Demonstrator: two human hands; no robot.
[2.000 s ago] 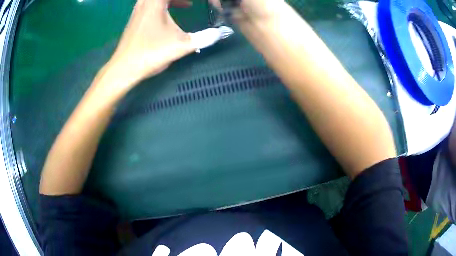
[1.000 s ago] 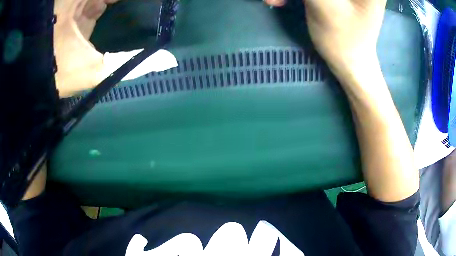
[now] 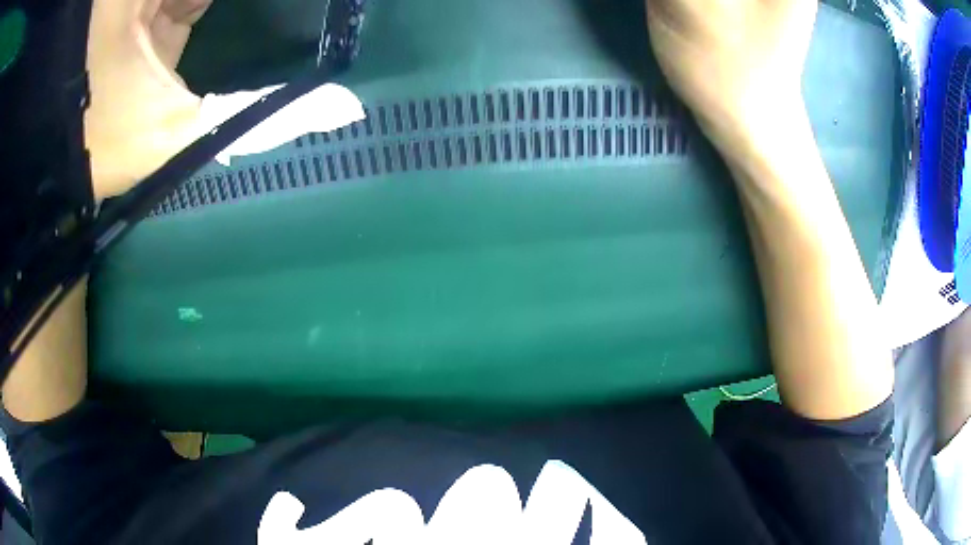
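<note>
Two slotted strips lie side by side across the dark green mat, with rows of dark slots. My left hand is at the upper left, its thumb in a white cover over the strips' left part; its fingers are partly cut off by the top edge and crossed by a dark strap. My right hand is at the upper right, beyond the strips' right end; its fingers are cut off by the top edge, so what it holds is hidden.
A black strap or cable, close to the lens, covers the left side. A blue reel stands at the right edge on a white surface. Part of a person's arm shows at the lower right. Small pale specks lie on the mat.
Since two seconds ago the hands have moved apart in the picture and the strips show larger. The black strap has come into view. Since one second ago the strips sit slightly higher.
</note>
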